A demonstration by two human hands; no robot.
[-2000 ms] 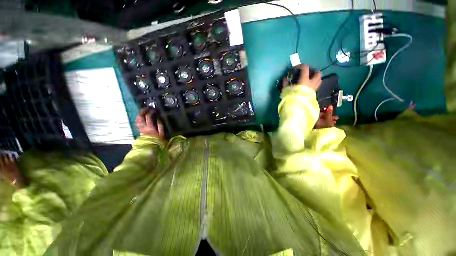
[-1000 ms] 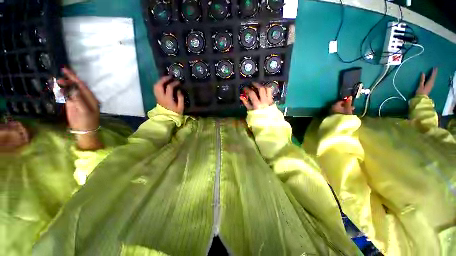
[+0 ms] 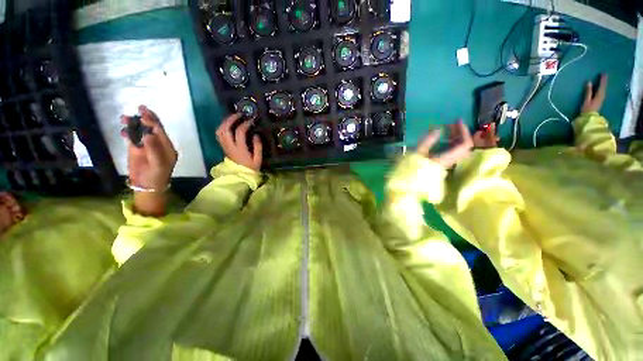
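A black compartment tray (image 3: 296, 81) holds rows of round electronic units (image 3: 309, 62) with dark faces and shiny rings, one per pocket. My left hand (image 3: 240, 143) rests at the tray's front left corner, fingers curled over the edge pocket; what is under the fingers is hidden. My right hand (image 3: 444, 144) is blurred, right of the tray near the bench's front edge. Its fingers are apart and no object shows in it. The front row of pockets holds units, one with a bright centre (image 3: 350, 128).
A left neighbour's hand (image 3: 149, 158) holds a small dark piece over a white paper sheet (image 3: 141, 92). Another black tray (image 3: 42, 106) lies far left. At right, a neighbour's hand is by a dark block (image 3: 491, 102); a power strip (image 3: 547, 46) and cables lie beyond.
My right hand has left the tray's front row and moved right. Units now show in front-row pockets it partly covered. My left hand stays at the corner. The left neighbour's hand moved right over the paper.
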